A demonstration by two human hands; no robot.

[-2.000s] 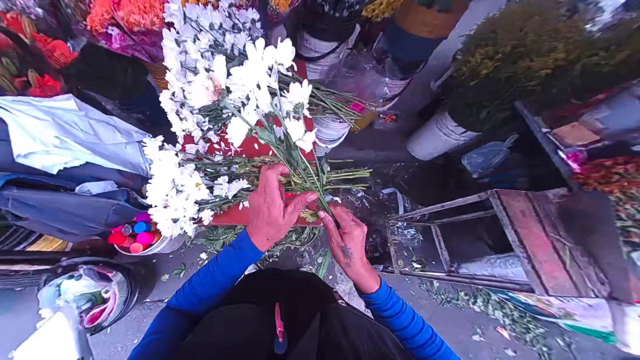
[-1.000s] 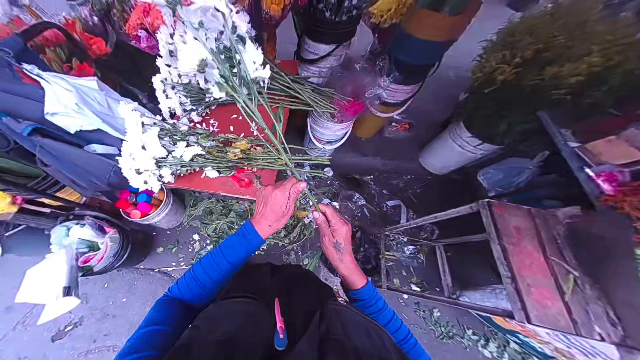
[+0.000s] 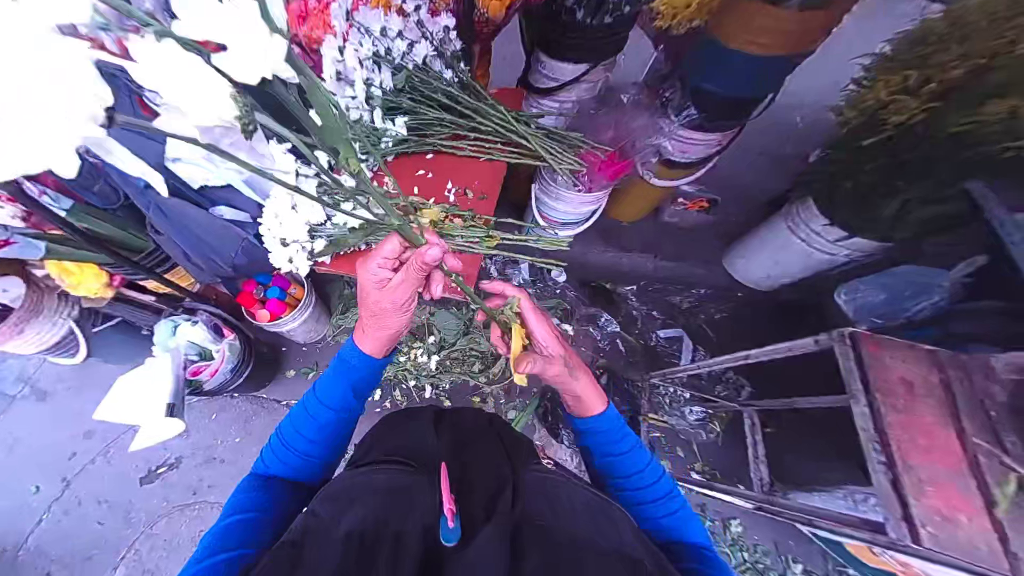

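Observation:
My left hand [image 3: 404, 288] is closed around the green stem of a white chrysanthemum spray [image 3: 320, 136], whose blooms spread to the upper left, close to the camera. Around the lower stem my right hand [image 3: 540, 340] has its fingers curled, with a yellowed leaf [image 3: 518, 352] at its fingertips. Behind the hands, bunches of white chrysanthemums [image 3: 292, 212] lie on a red table [image 3: 460, 180], their cut stems pointing right.
Stripped leaves [image 3: 456, 344] litter the ground below the table. A bucket of colorful round things [image 3: 308, 316] stands at the left. White buckets [image 3: 788, 244] hold plants behind and at the right. An overturned wooden frame [image 3: 848, 432] lies at the lower right.
The spray held in my left hand has come nearer the camera and leans further left. My right hand has moved down the stem, and a yellowed leaf now shows at its fingers.

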